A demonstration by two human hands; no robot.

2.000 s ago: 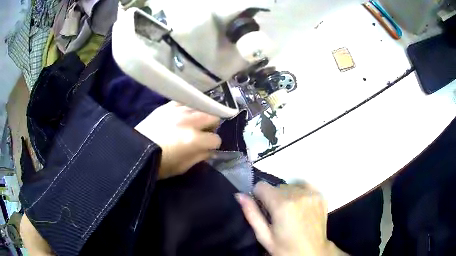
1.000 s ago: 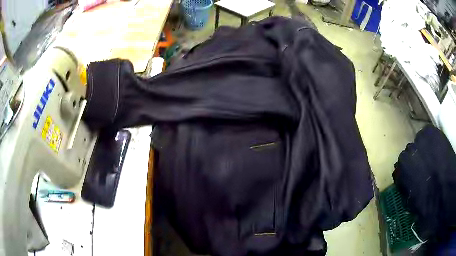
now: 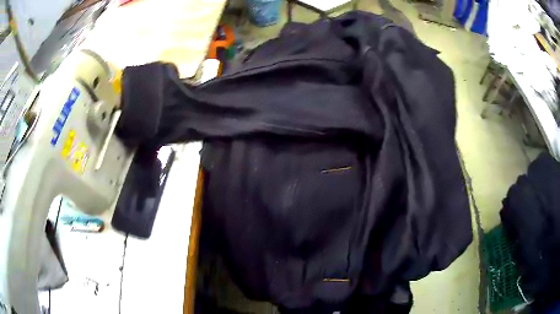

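A large dark garment (image 3: 295, 202), shaped like a jacket, fills the middle of the view to the right of the table. Two short orange stitch lines mark its front. One sleeve (image 3: 245, 104) stretches left over the table edge, and its cuff (image 3: 142, 104) is beside the white JUKI sewing machine (image 3: 58, 153). What holds the garment up is hidden. Neither my left hand nor my right hand is in view.
A black phone (image 3: 138, 199) and blue-handled snips (image 3: 83, 222) lie on the white machine table (image 3: 156, 276). An orange object (image 3: 222, 42) is behind the sleeve. A green crate (image 3: 503, 264) with dark cloth (image 3: 537, 227) stands at the right, below a white-covered table (image 3: 522, 67).
Two seconds ago both hands were on dark cloth and a grey piece at the machine. Now both are out of view and the garment is spread out. Since one second ago, the view has shifted slightly.
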